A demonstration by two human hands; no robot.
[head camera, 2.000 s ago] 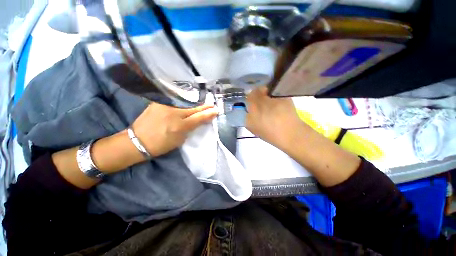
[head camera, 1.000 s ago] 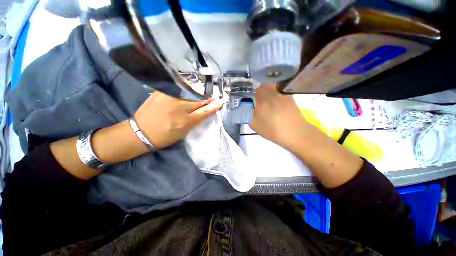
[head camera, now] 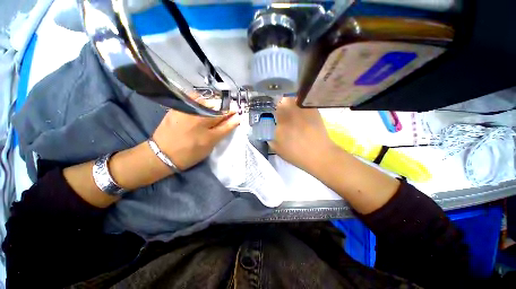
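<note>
The grey garment [head camera: 141, 197] lies in a heap left of the needle and under my left forearm. A white fabric piece [head camera: 243, 166] with a curved edge runs from the presser foot [head camera: 239, 100] toward the table's front edge. My left hand [head camera: 195, 132] lies on the fabric, its fingertips holding the white piece down just left of the presser foot. My right hand [head camera: 300, 130] is right of the small grey-blue block [head camera: 263, 128]; its fingertips are partly hidden behind the machine parts, so its hold cannot be told.
A ribbed knob [head camera: 274, 69] and a brown-edged panel [head camera: 370, 68] hang above my right hand. Right of my hand lie a yellow item with a black band [head camera: 396, 161], pink and blue sticks [head camera: 391, 120] and tangled white cord [head camera: 486, 155]. A measuring tape [head camera: 305, 213] lines the front edge.
The white piece's lower end has moved up, away from the front edge, toward the presser foot. Both hands stay beside the needle. The camera view has shifted slightly.
</note>
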